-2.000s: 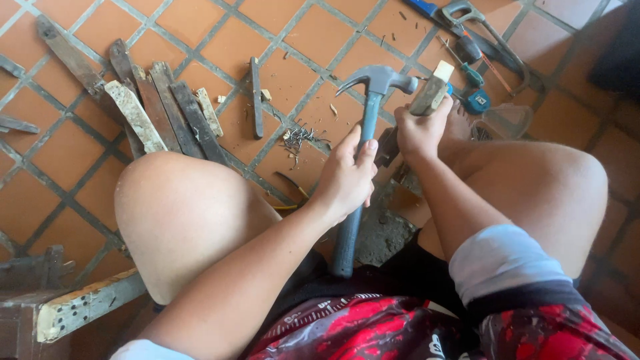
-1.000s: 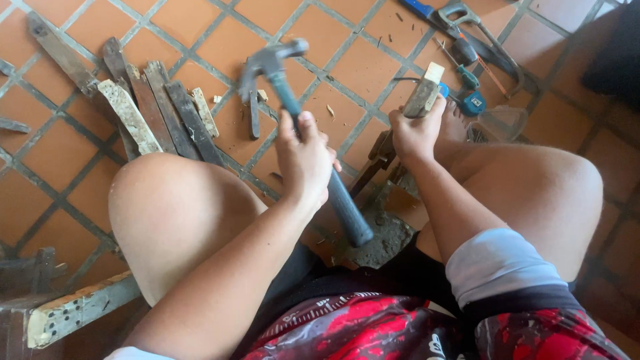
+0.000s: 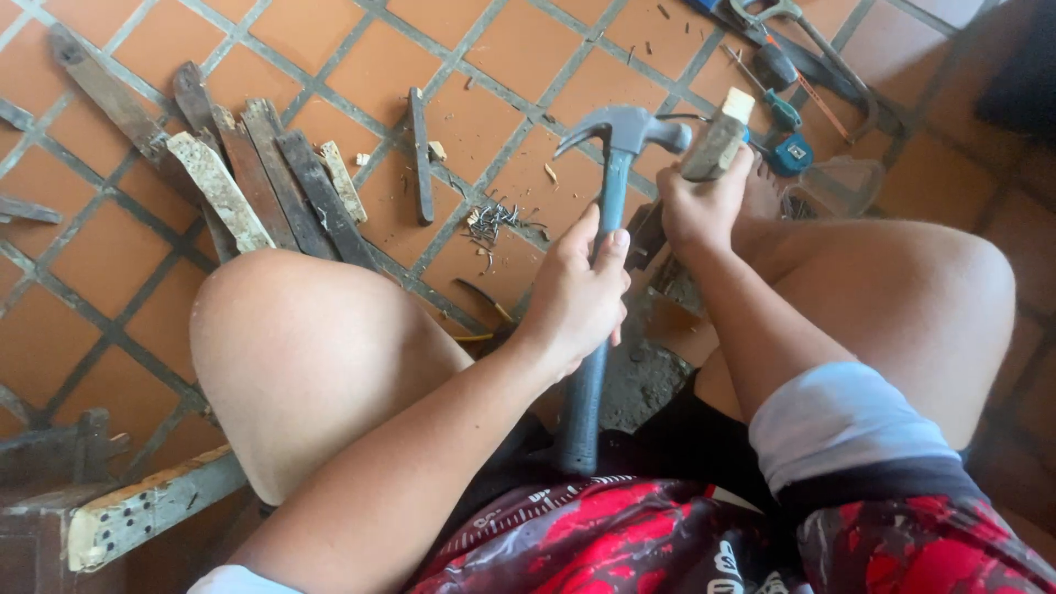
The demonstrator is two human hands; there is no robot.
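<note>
My left hand [image 3: 582,293] grips the blue handle of a claw hammer [image 3: 612,181], whose steel head is up and handle end is low near my lap. To its right, my right hand [image 3: 705,198] is closed around a weathered wooden piece [image 3: 716,148] with a pale end. The hammer's striking face is close to this wood; whether they touch I cannot tell. A darker piece [image 3: 648,235] shows beside and below my right hand, partly hidden. Beneath my hands lies a rough grey block or slab [image 3: 648,375], also partly covered.
Old wooden strips [image 3: 219,190] lie on the tiled floor at left, with a dark strip [image 3: 419,157] and a pile of nails [image 3: 491,221] nearer the middle. A hacksaw [image 3: 854,78], a blue tape measure [image 3: 792,155] and a clear container [image 3: 843,183] are at upper right. A nail-holed beam [image 3: 157,503] stands lower left.
From one second ago, the hammer has swung from the left back toward the wood in my right hand, near its place two seconds ago. My right hand keeps its hold.
</note>
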